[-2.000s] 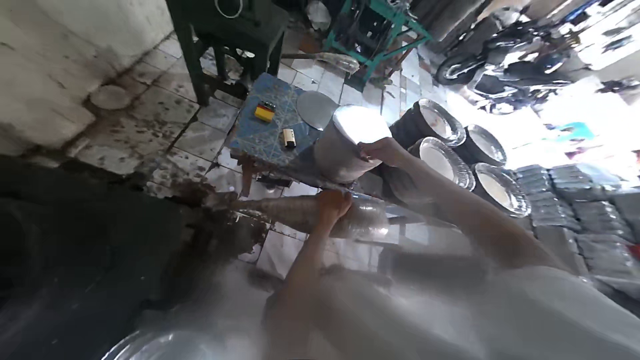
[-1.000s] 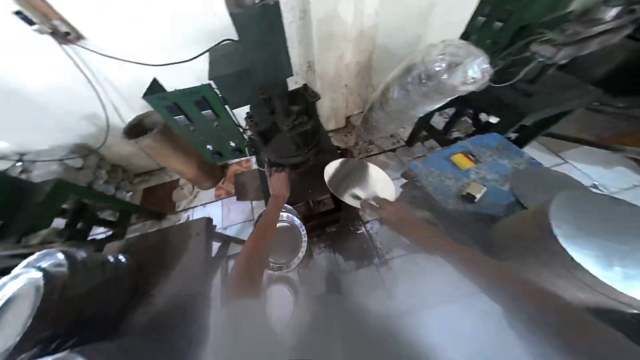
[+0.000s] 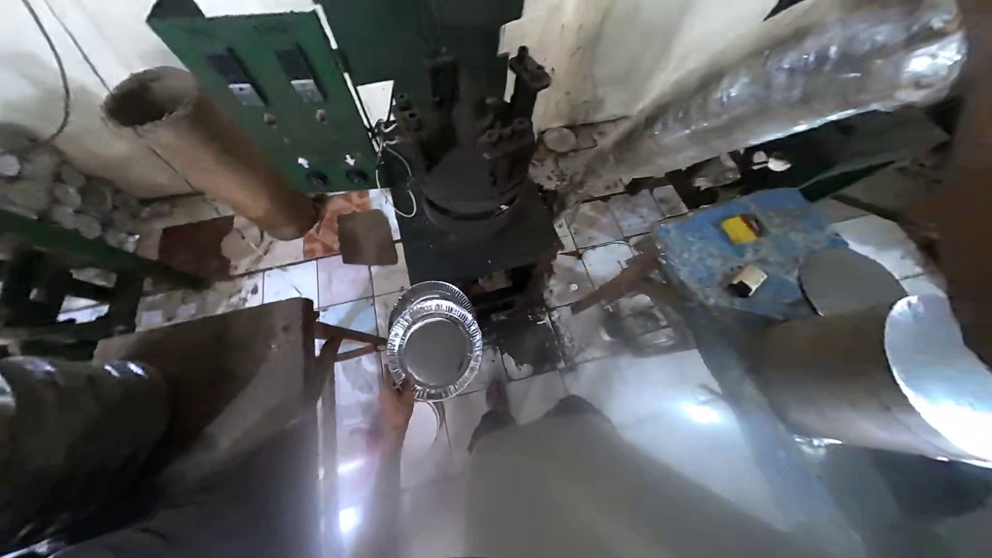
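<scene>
My left hand [image 3: 397, 407] pinches the lower left rim of a round aluminium foil pan [image 3: 436, 353] with a crimped edge. Another foil pan [image 3: 430, 293] shows partly behind it. Both are in front of a dark metal press [image 3: 473, 186], whose round die stands above them. My right hand cannot be made out; a blurred brown shape fills the right edge, and whether it is my arm is unclear. A thick stack of round metal discs [image 3: 942, 380] lies at the right, near a loose grey disc [image 3: 849, 280] on a blue table [image 3: 682, 232].
A green control box [image 3: 271, 101] stands left of the press, beside a leaning brown tube [image 3: 225, 170]. A brown table [image 3: 225, 356] is at the left, with stacked metal pans [image 3: 77, 434]. A plastic-wrapped stack [image 3: 806, 77] is at upper right. A yellow item [image 3: 742, 229] lies on the blue table.
My left hand has moved from beside the press down to the foil pan's rim. My right hand, which held a pale disc a second ago, is out of sight. The view has swung to the press.
</scene>
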